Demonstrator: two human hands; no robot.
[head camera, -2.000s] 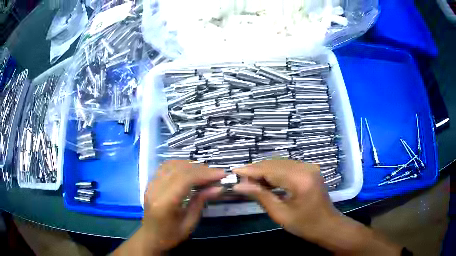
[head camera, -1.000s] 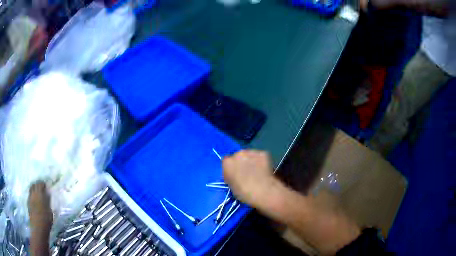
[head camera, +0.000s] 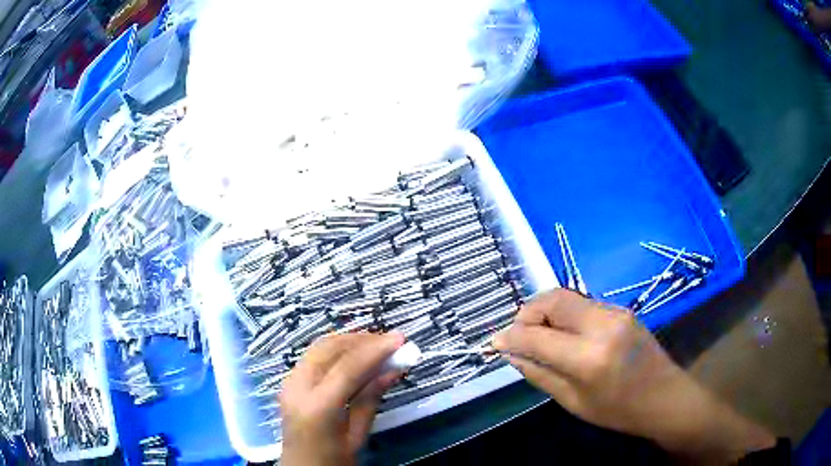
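My left hand (head camera: 333, 387) holds a white plastic piece (head camera: 404, 356) over the near edge of the white tray (head camera: 538, 264). My right hand (head camera: 592, 364) pinches a thin silver rod (head camera: 460, 349) between thumb and fingertips. The rod points left towards the white piece; whether its tip sits inside the piece I cannot tell. The white tray below is full of assembled metal units (head camera: 456, 246) lying in rows. Several loose thin rods (head camera: 672, 273) lie in the right blue tray (head camera: 601, 155).
A bright whitish plastic bag (head camera: 337, 82) lies behind the tray. A clear bag of tubes (head camera: 137, 246) partly covers the left blue tray (head camera: 187, 391). Small white trays (head camera: 73, 400) of silver parts stand far left. A black phone (head camera: 706, 136) lies behind the right blue tray.
The view has swung back left to the white tray. My right hand has left the right blue tray and now holds a rod. My left hand has left the whitish bag and holds the white piece.
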